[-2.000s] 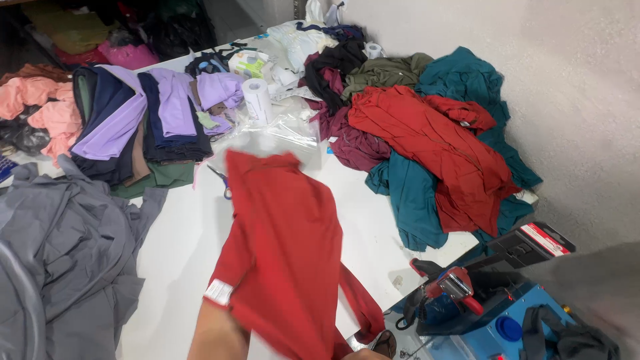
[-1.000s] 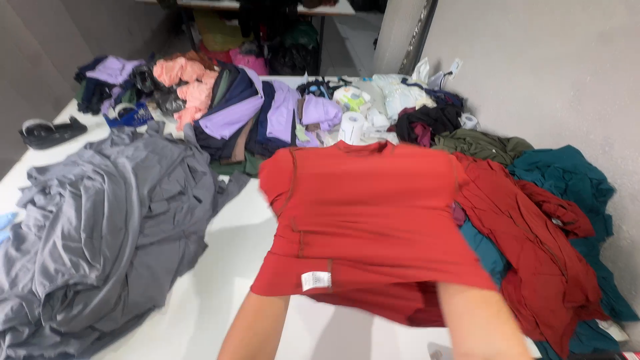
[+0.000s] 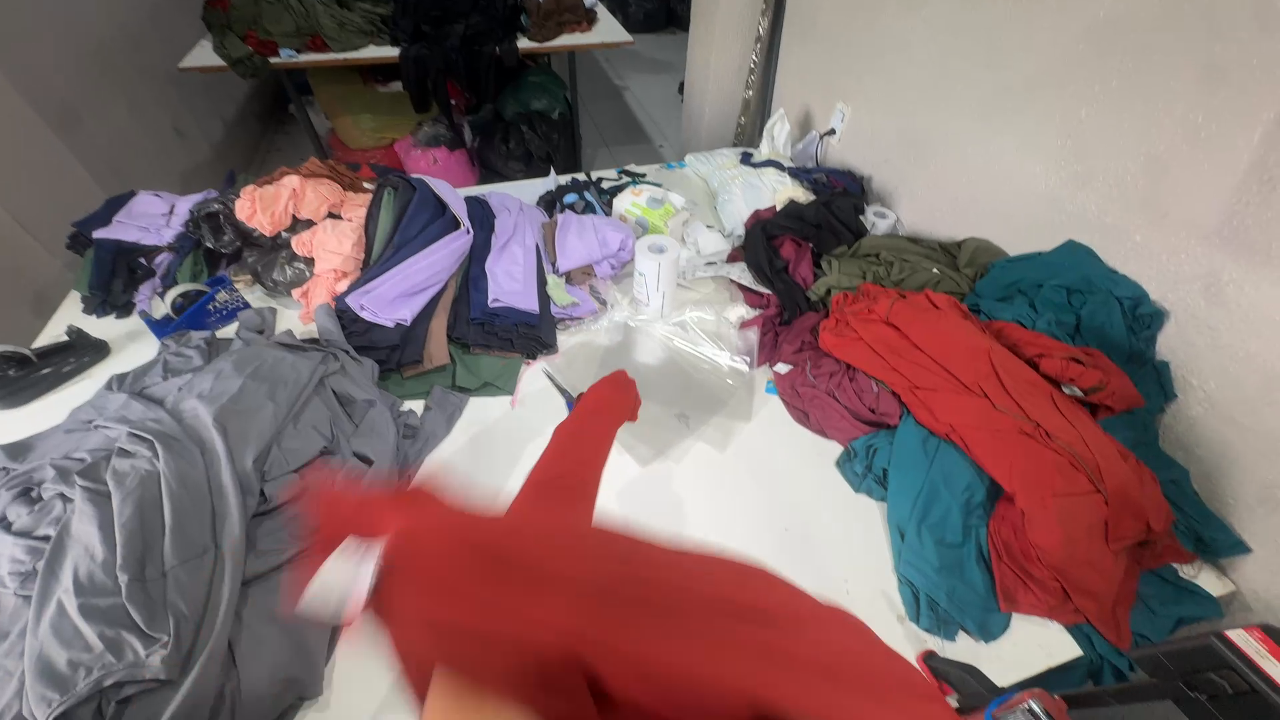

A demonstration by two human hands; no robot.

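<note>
A red garment (image 3: 640, 590), blurred by motion, spreads across the lower middle of the head view over the white table (image 3: 760, 500). One narrow part of it points up, like a sleeve, and a pale label (image 3: 345, 580) shows at its left. Below the cloth, a bit of bare skin, seemingly my left forearm (image 3: 500, 695), reaches into the garment; the fingers are hidden. My right hand cannot be seen. Beyond the raised part lie scissors (image 3: 562, 388), partly covered, and clear plastic bags (image 3: 680, 375).
Grey cloth (image 3: 150, 520) is heaped at left. Folded purple and navy garments (image 3: 430, 260) lie behind it. A white label roll (image 3: 656, 275) stands mid-back. Red (image 3: 1000, 400) and teal garments (image 3: 950, 520) pile at right, near a tape dispenser (image 3: 1030, 705) at the lower right corner.
One second ago the red garment was spread wide with both forearms in it; now it lies lower and slanted, one narrow part pointing up. The right forearm has gone out of sight.
</note>
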